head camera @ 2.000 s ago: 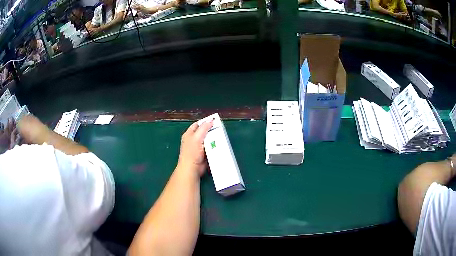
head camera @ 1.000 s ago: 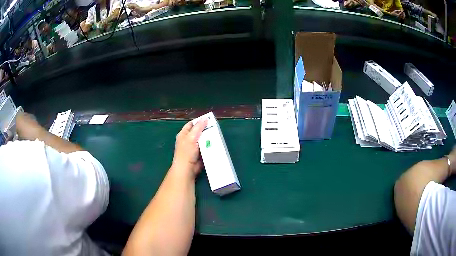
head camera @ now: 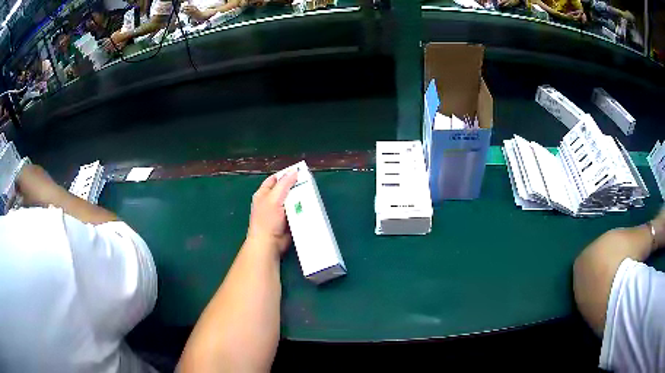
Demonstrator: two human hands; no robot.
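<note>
A long white product box (head camera: 313,232) with a small green picture lies tilted near the middle of the green bench. My left hand (head camera: 273,211) holds it by its far left end, thumb over the top. My right hand is not in view. A neat white stack of carton blanks (head camera: 403,188) with short dark marks lies to the right. Next to it stands the open holding box (head camera: 457,162), light blue outside and brown inside, with white papers in it.
A loose pile of carton blanks (head camera: 576,169) lies further right. Two cartons lie on the dark belt behind it. A white slip (head camera: 139,174) lies at the bench's far edge. Neighbours' arms in white sleeves reach in at left and right.
The view has shifted slightly, so the bench things sit a little further left. My left hand still holds the product box in much the same pose.
</note>
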